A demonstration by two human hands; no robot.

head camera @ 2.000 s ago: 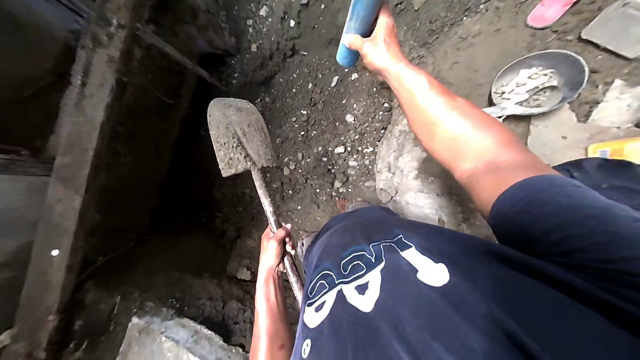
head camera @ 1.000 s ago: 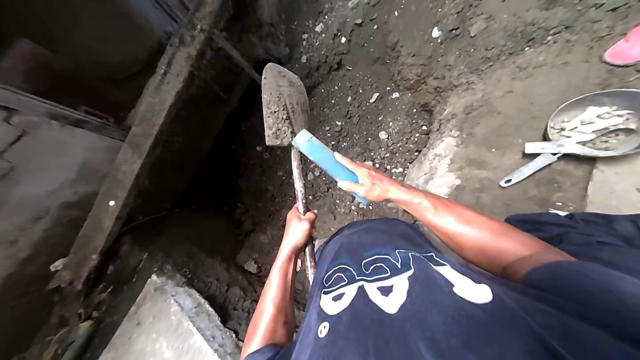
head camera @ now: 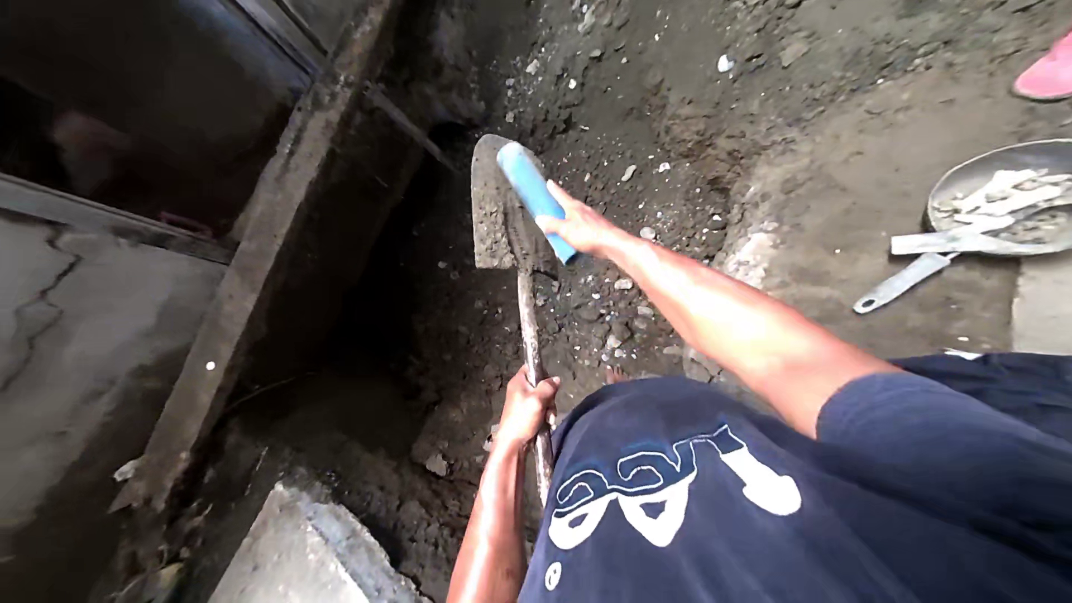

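My left hand (head camera: 529, 406) is closed around the wooden handle of a dirt-caked shovel (head camera: 494, 213), whose blade points up and away over the soil. In my right hand (head camera: 582, 224) is a blue cylindrical object (head camera: 533, 197), perhaps a length of pipe, lying at a slant over the right side of the blade. Whether it touches the metal cannot be told. Fingers hide part of the blue object, and my dark shirt covers the lower end of the handle.
A concrete beam (head camera: 260, 243) runs diagonally at left beside a dark hollow. Broken concrete (head camera: 293, 553) lies at the bottom left. At right are a metal pan (head camera: 963, 180) with pale material, a grey-handled tool (head camera: 904, 283) and a pink object (head camera: 1047, 74). Gravelly soil surrounds the shovel.
My right hand has brought the blue object from well right of the shovel to over its blade, and it now sits farther up the blade than one second ago. My left hand keeps its hold.
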